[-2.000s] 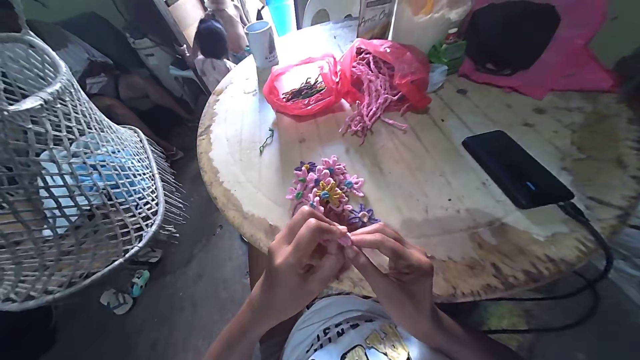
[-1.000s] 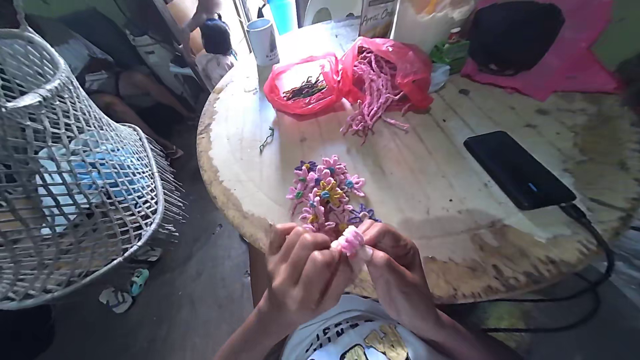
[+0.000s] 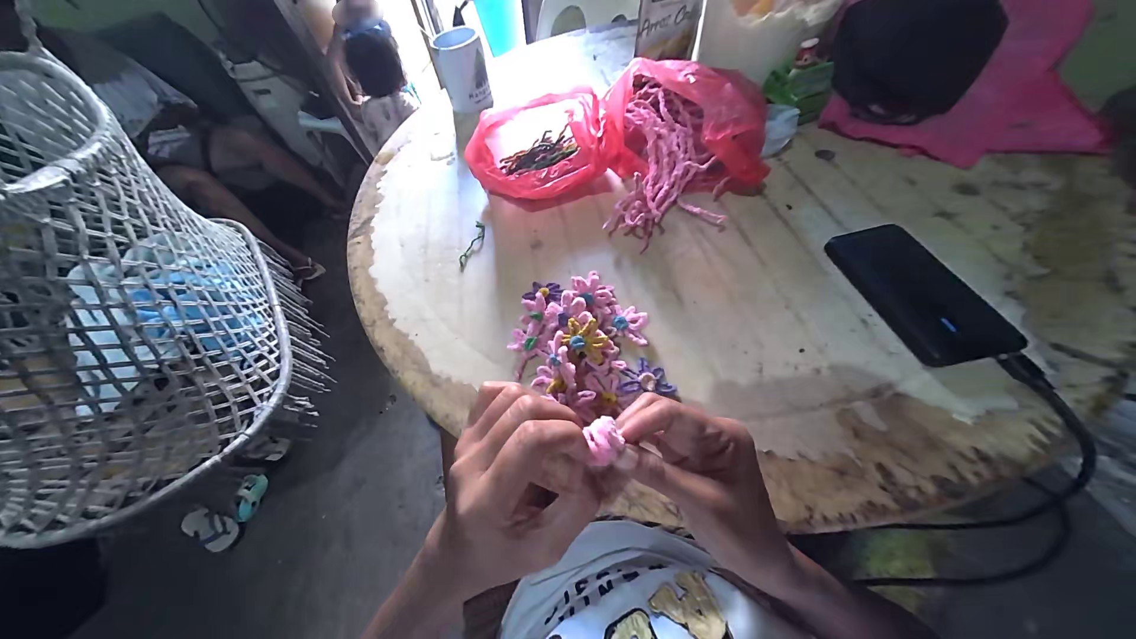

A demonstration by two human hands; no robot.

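Observation:
Between the fingertips of both hands is a small looped bundle of fuzzy pink yarn (image 3: 604, 441). My left hand (image 3: 524, 479) pinches its left side, and my right hand (image 3: 701, 470) grips its right side. Just beyond them, a pile of yarn flowers (image 3: 586, 342), pink, purple and yellow, lies on the round wooden table (image 3: 754, 302). Farther back, pink fuzzy strands (image 3: 666, 160) spill from a red plastic bag (image 3: 732, 115). Beside it, another red plastic bag (image 3: 532, 182) lies open with short dark strands (image 3: 540, 153) in it. A green strand (image 3: 472, 246) rests to the left.
A black power bank (image 3: 923, 293) with a cable (image 3: 1065, 426) is at the right. A white mug (image 3: 462, 69) stands at the back left edge. A black cap (image 3: 919, 53) sits on pink cloth (image 3: 1038, 80). Left of the table hangs a woven swing chair (image 3: 142, 311); people are beyond.
Two seconds ago the pink yarn was mostly hidden between my fingers; now its loops show plainly between my fingertips. The fingers of both hands have shifted around it. The things on the table have not moved.

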